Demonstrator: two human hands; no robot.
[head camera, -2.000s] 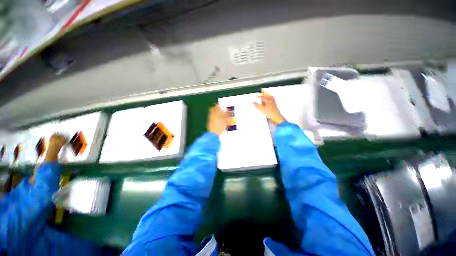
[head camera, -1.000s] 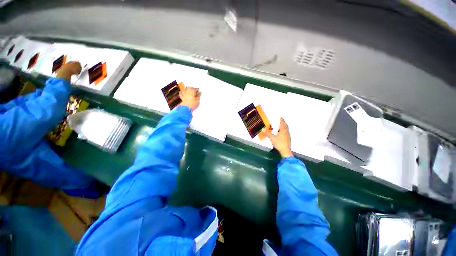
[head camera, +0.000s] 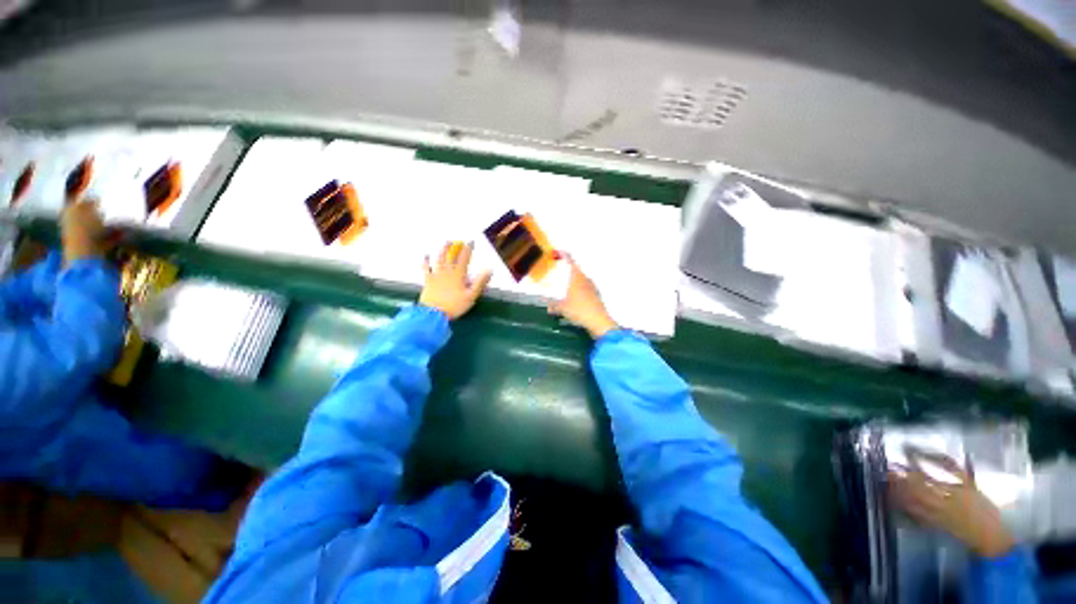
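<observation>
A white retail box with a dark and orange print (head camera: 520, 245) lies flat on the green belt in front of me. My right hand (head camera: 579, 297) touches its front edge beside the print, fingers resting on it. My left hand (head camera: 452, 281) lies with spread fingers on the white surface left of the print, where the boxes meet. Small yellow-orange tips show on its fingers. Another white box with the same print (head camera: 338, 212) lies to the left. Neither hand is closed around anything.
Right: a dark grey slab with a white label (head camera: 734, 242) on white boxes, another bagged slab (head camera: 977, 301), and shiny slabs (head camera: 879, 507) with another person's hand (head camera: 953, 505). Left: thin white packets (head camera: 224, 327), more boxes, and a neighbour's hand (head camera: 80, 231). A grey panel stands behind.
The printed boxes appear further left, with the view also shifted. My left hand has left the left print and now lies nearer my right. A person's hand has appeared at the lower right slabs.
</observation>
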